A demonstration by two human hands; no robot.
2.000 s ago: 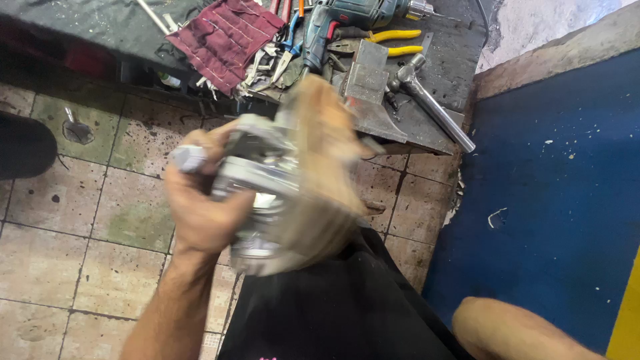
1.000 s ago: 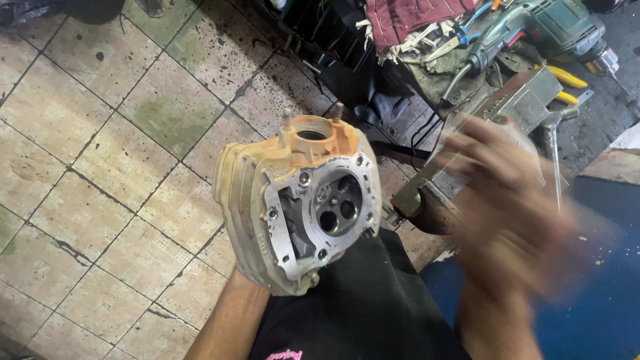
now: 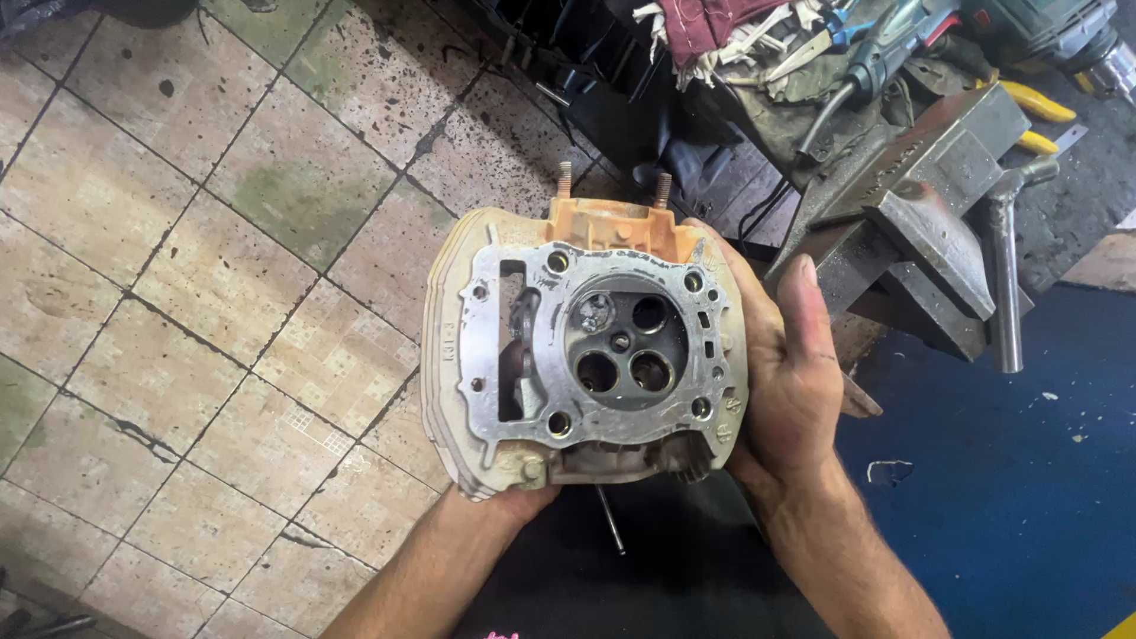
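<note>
An engine cylinder head (image 3: pixel 546 342) is held between both hands, its combustion chamber face turned up toward me. Its round chamber shows several valve ports, and two threaded studs stand out from its orange-stained top edge. My left hand (image 3: pixel 519 504) supports the casting from below at its lower left; most of its fingers are hidden underneath. Along the right side, my right hand (image 3: pixel 794 355) grips the casting, thumb raised and other fingers behind it. A thin metal rod, perhaps a valve stem (image 3: pixel 611 522), sticks out beneath the lower edge.
At the upper right, a bench bears a steel bench vise (image 3: pixel 923 186), a metal T-handle (image 3: pixel 1005 266), yellow-handled pliers (image 3: pixel 1034 102), a power drill (image 3: pixel 1047 35) and a maroon rag (image 3: pixel 710 27). Tiled floor (image 3: pixel 222 266) lies at left, a blue panel (image 3: pixel 1003 461) at right.
My right hand, blurred and away from the casting one second ago, is now on its right side. The cylinder head has turned since two seconds ago, so its chamber face shows.
</note>
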